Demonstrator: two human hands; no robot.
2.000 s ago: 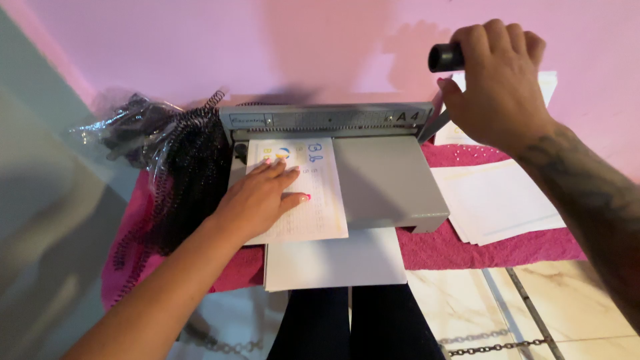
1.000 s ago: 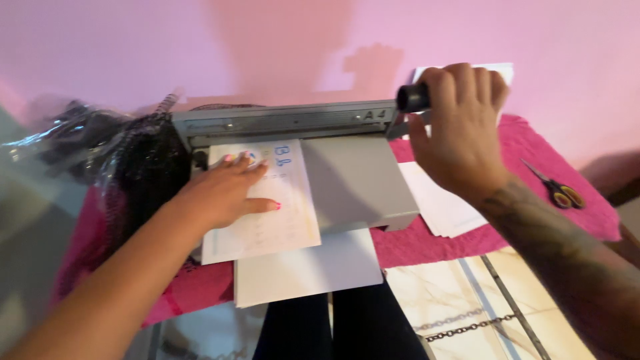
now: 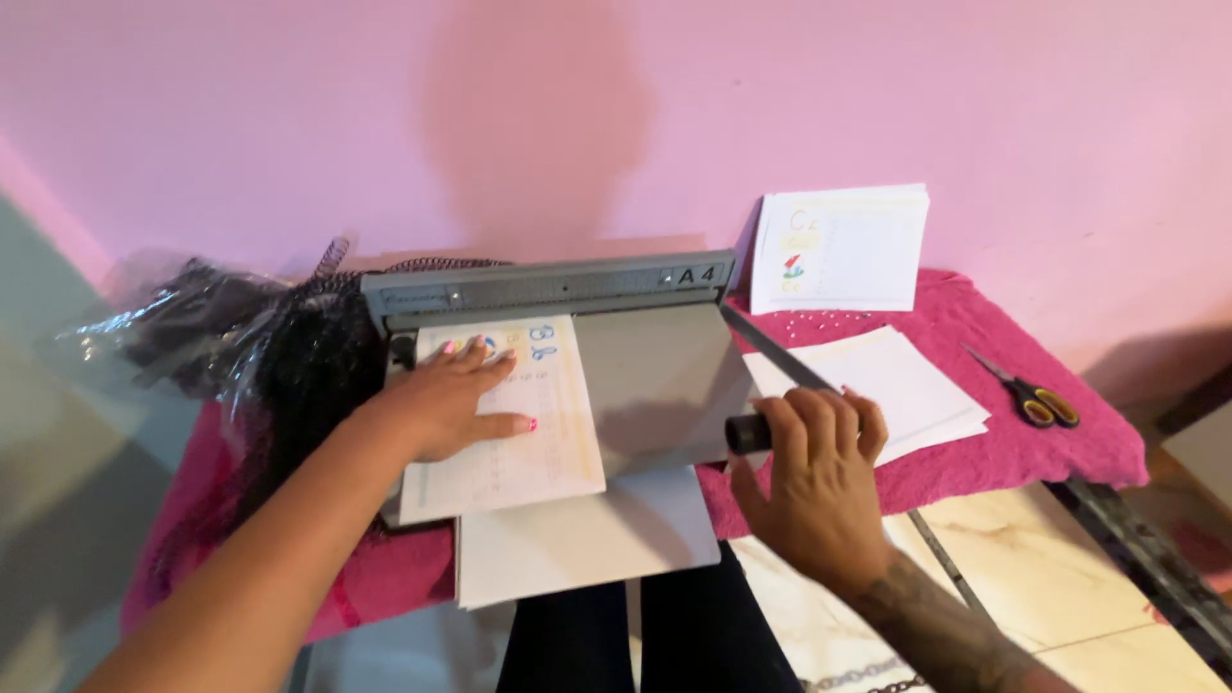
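Note:
My left hand (image 3: 452, 399) lies flat with spread fingers on a printed worksheet (image 3: 553, 452) showing a blue letter B. The worksheet's top edge is at the slot of a grey A4 hole-punching binding machine (image 3: 664, 375). My right hand (image 3: 818, 472) is closed around the black grip (image 3: 746, 434) of the machine's metal lever (image 3: 780, 351), which is swung down toward me at the right side. More white sheets (image 3: 597, 549) stick out below the machine's front, over my lap.
A magenta towel (image 3: 1020, 337) lies under everything. On it are scissors (image 3: 1035, 397), loose sheets (image 3: 876, 385) and small punched paper bits. Behind, a sheet stack (image 3: 866, 250) leans on the pink wall. Black spiral coils (image 3: 313, 375) in clear plastic (image 3: 192, 327) sit at left.
My right hand has brought the lever down from its raised position toward me. My left hand still rests on the worksheet. The view has shifted.

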